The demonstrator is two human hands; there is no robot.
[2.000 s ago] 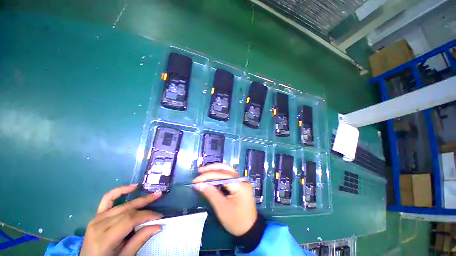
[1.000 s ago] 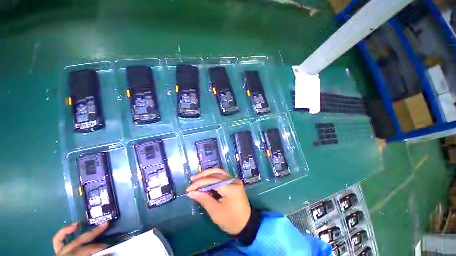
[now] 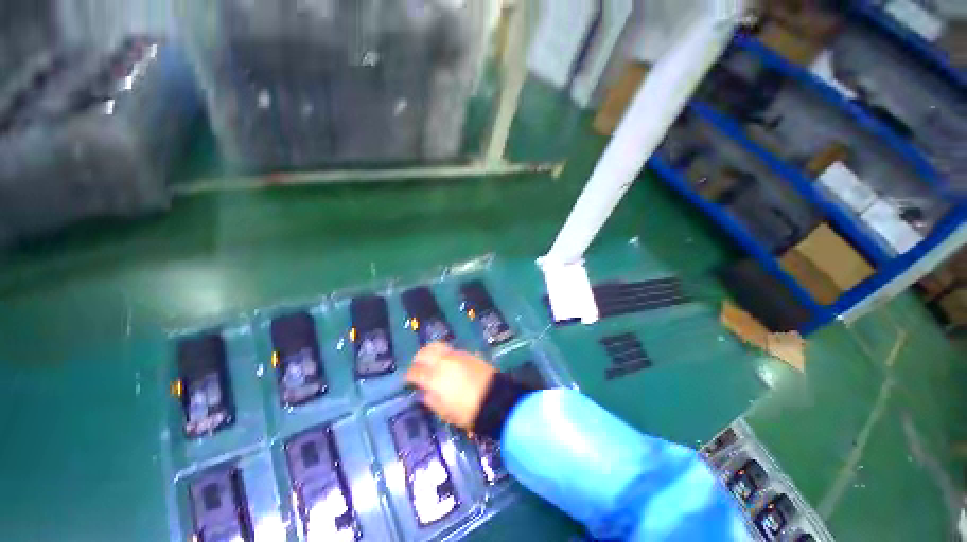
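A clear blister tray (image 3: 252,426) holds black phone units in two rows, cut off at the bottom. Upper-row units, such as the far left one (image 3: 205,386), show orange bits on their left sides. Lower-row units (image 3: 422,464) show silvery areas. My right hand (image 3: 451,383), blurred, is over the tray between the rows, by the fourth upper unit (image 3: 427,315). Its fingers are bent and partly hidden, and no tool can be made out in it. My left hand is out of the picture.
A white post (image 3: 626,159) stands beyond the tray. Black pad strips (image 3: 642,296) and small black pads (image 3: 626,355) lie to its right. A second tray with dark parts (image 3: 751,479) is at the lower right. Blue shelving (image 3: 742,241) and a cardboard box (image 3: 827,265) stand behind.
The view has tilted up, showing more beyond the table. My right hand has moved from the lower row up between the rows; the pen-like tool no longer shows. My left hand and white sheet have left view.
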